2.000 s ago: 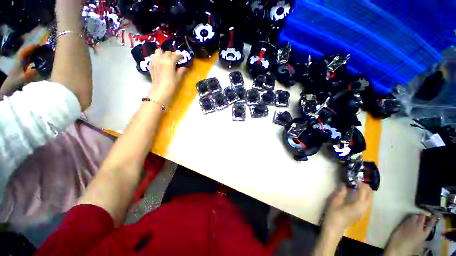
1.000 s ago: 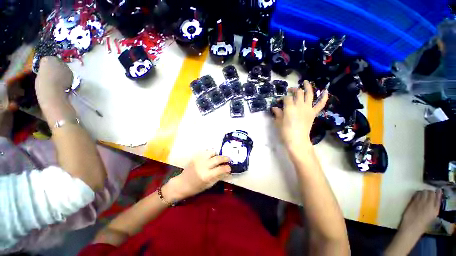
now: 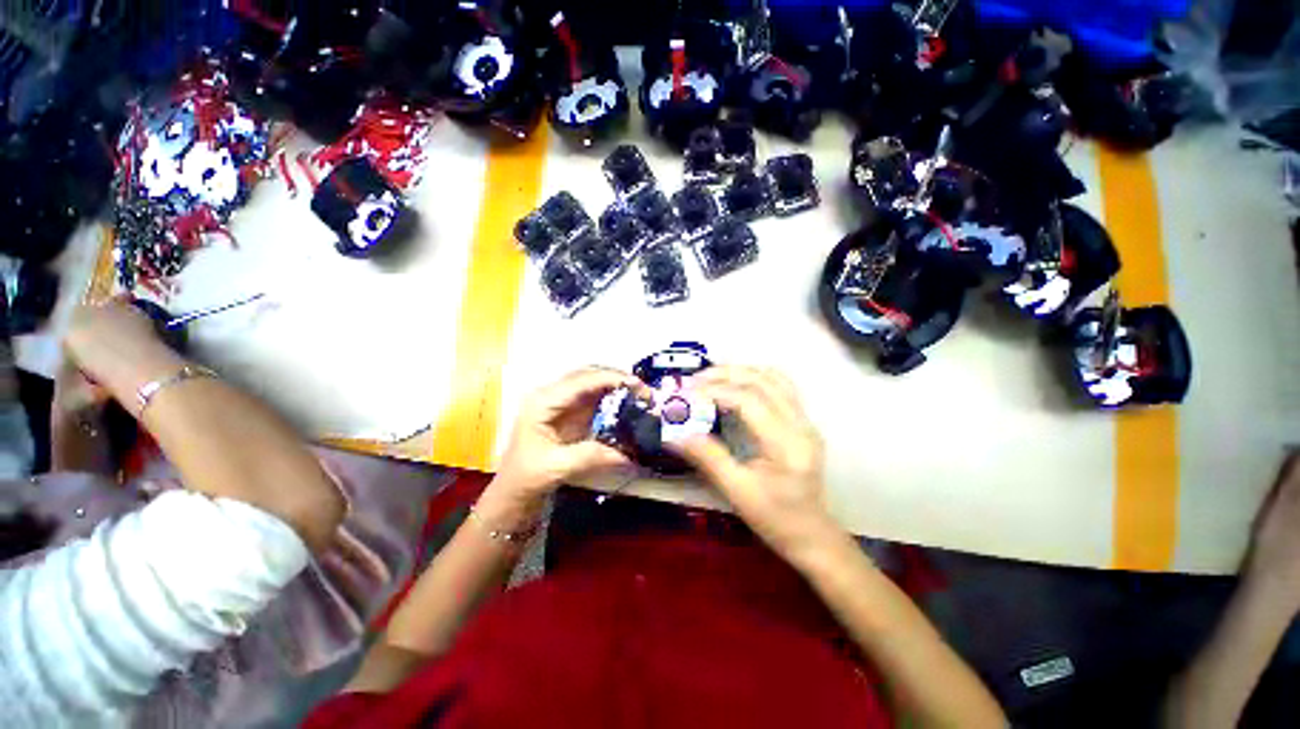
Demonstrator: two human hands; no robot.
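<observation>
My left hand (image 3: 549, 434) holds a black camera housing (image 3: 677, 359) at the table's front edge, near the centre. My right hand (image 3: 770, 449) pinches a small piece with a round pinkish centre (image 3: 677, 410) over the housing's opening; it looks like a camera module. The fingers cover most of the housing's inside, so wires and contact are not clear. Loose camera modules (image 3: 652, 214), dark squares with round lenses, lie clustered just beyond my hands.
Black housings (image 3: 677, 88) stand along the back. Housings with boards (image 3: 891, 292) stand at right, one on the yellow tape (image 3: 1133, 356). A single housing (image 3: 359, 207) and ring boards (image 3: 193, 164) lie at left. A neighbour's arm (image 3: 214, 427) is at left, another (image 3: 1262, 612) at right.
My left hand brought a housing from the upper left to the front edge. My right hand left the board-fitted housing at right, reached the module cluster, and came to the housing with a small piece.
</observation>
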